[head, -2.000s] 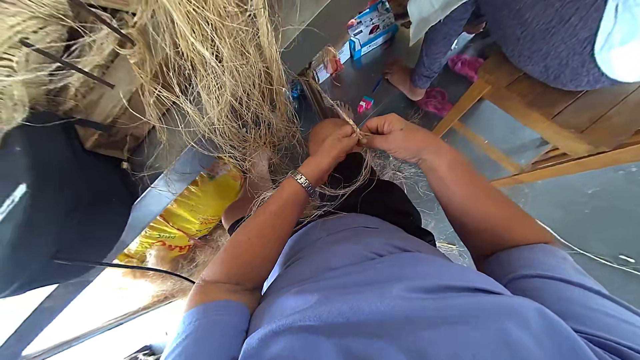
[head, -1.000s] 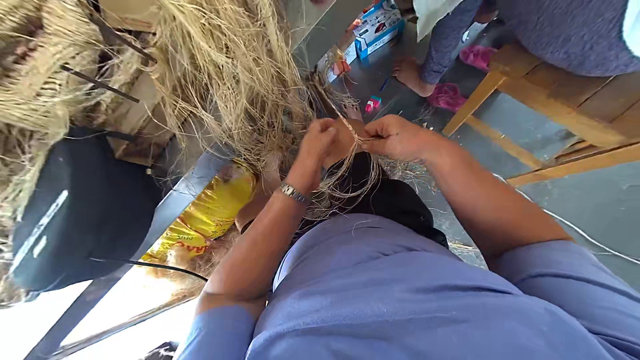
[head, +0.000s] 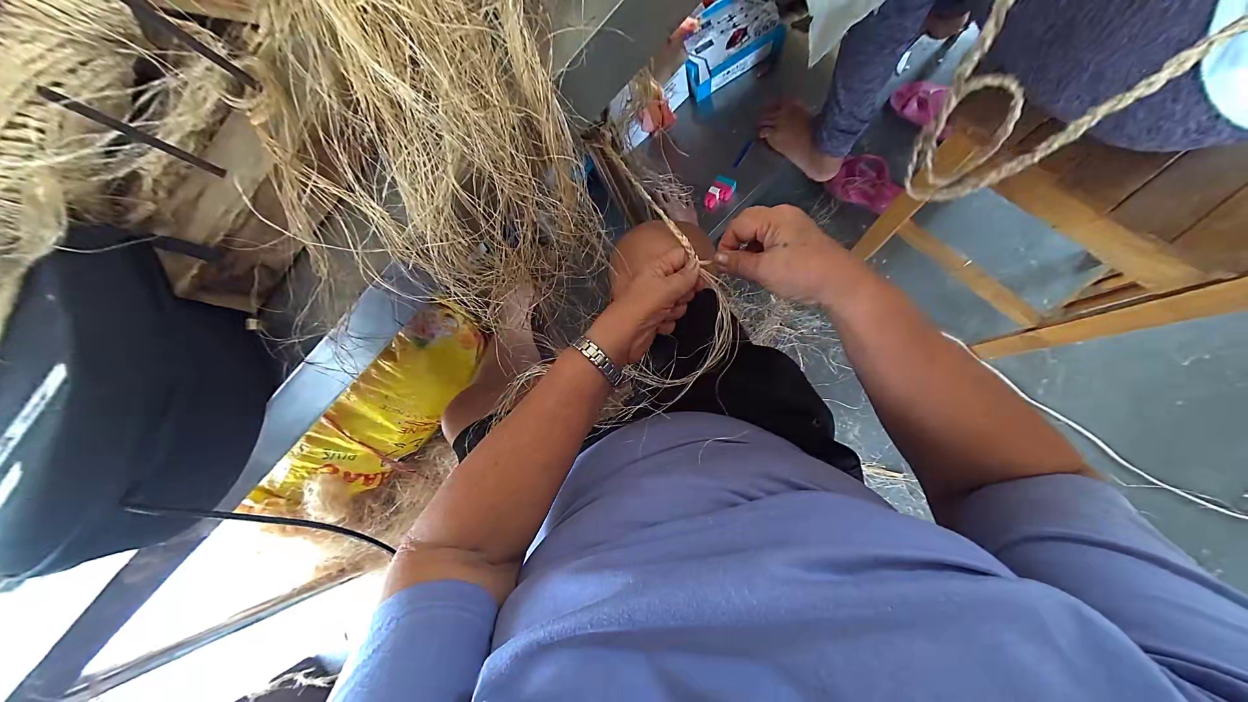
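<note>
My left hand (head: 651,302), with a metal-banded watch (head: 598,361) on the wrist, is closed on the lower end of a braided fibre cord (head: 668,219) above my knee. The cord runs up and away from the hand toward a dark upright. My right hand (head: 775,253) is just to the right, thumb and forefinger pinching a thin fibre strand that leads to the cord. Loose plant fibres (head: 723,336) hang below both hands over my dark shorts. A large bundle of pale raw fibre (head: 429,127) hangs to the upper left.
A yellow plastic sack (head: 385,400) and a black covered object (head: 127,409) are at left. Blue and white boxes (head: 731,49) stand on the floor ahead. At right are a wooden bench (head: 1102,229), a co-worker's leg (head: 863,83), pink slippers (head: 863,183) and a looped rope (head: 1072,132).
My right hand has moved slightly away from my left, with a strand between them. A looped rope now shows at the upper right, where the earlier frames show none.
</note>
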